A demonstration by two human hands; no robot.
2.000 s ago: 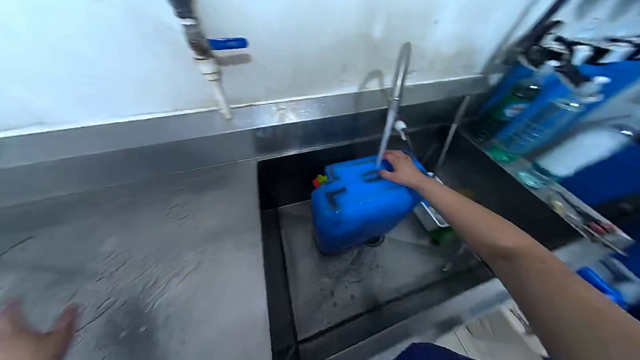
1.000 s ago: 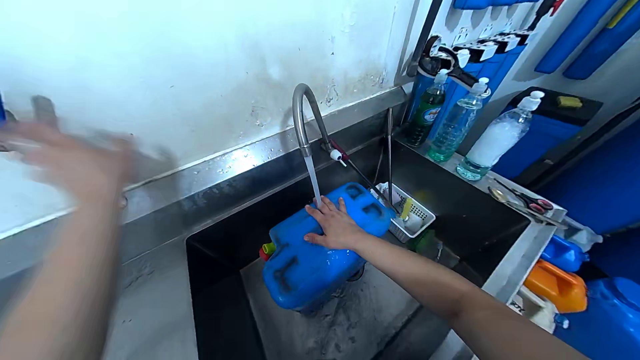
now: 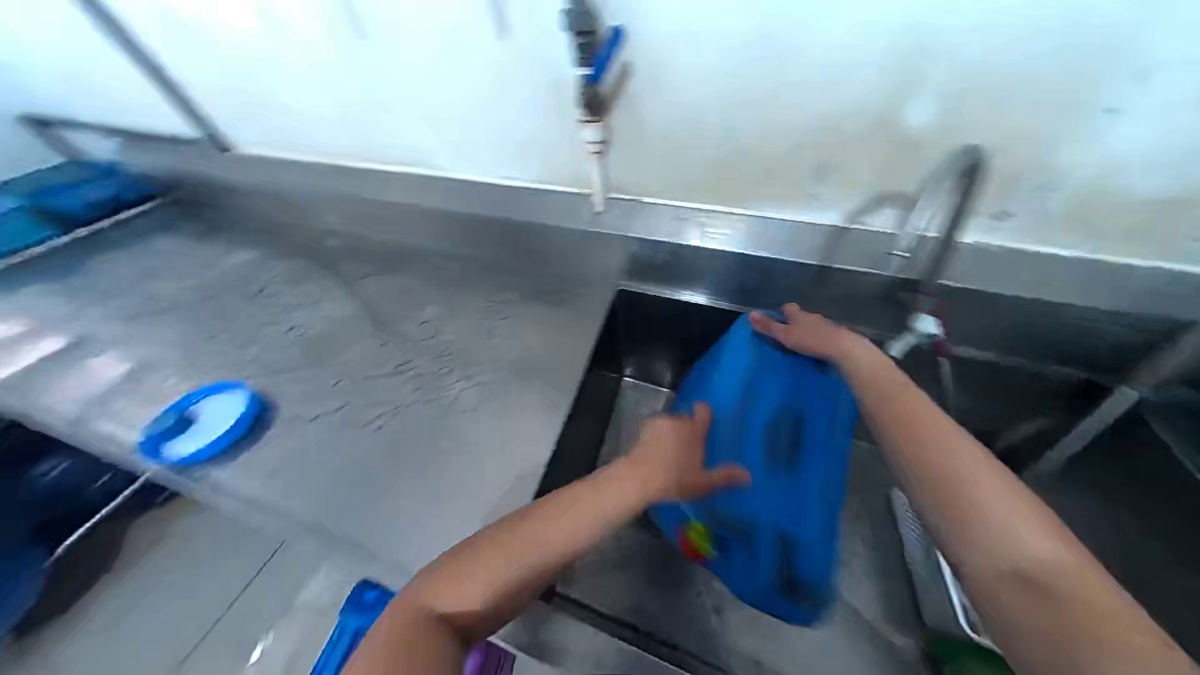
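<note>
A blue plastic jerrycan [image 3: 773,469] is tilted over the steel sink basin [image 3: 586,422], blurred by motion. My right hand [image 3: 802,333] grips its top end, near the back of the basin. Against the jerrycan's left side is my left hand [image 3: 684,459], thumb and fingers apart; whether it touches the surface is unclear. A small red and yellow-green thing [image 3: 696,541] shows at the jerrycan's lower left. Behind the right hand stands the curved metal faucet [image 3: 952,220]; no running water can be made out.
Left of the basin, the steel counter [image 3: 375,375] bears water drops and a round blue-rimmed lid [image 3: 204,424]. A tap with a blue lever [image 3: 607,54] hangs on the wall. A white basket [image 3: 937,572] lies in the sink's right part. Blue things [image 3: 84,197] stand far left.
My left hand has come from in front of the wall to the jerrycan's side. The jerrycan has been turned and tilted, and my right hand has shifted to its end. The view has swung left.
</note>
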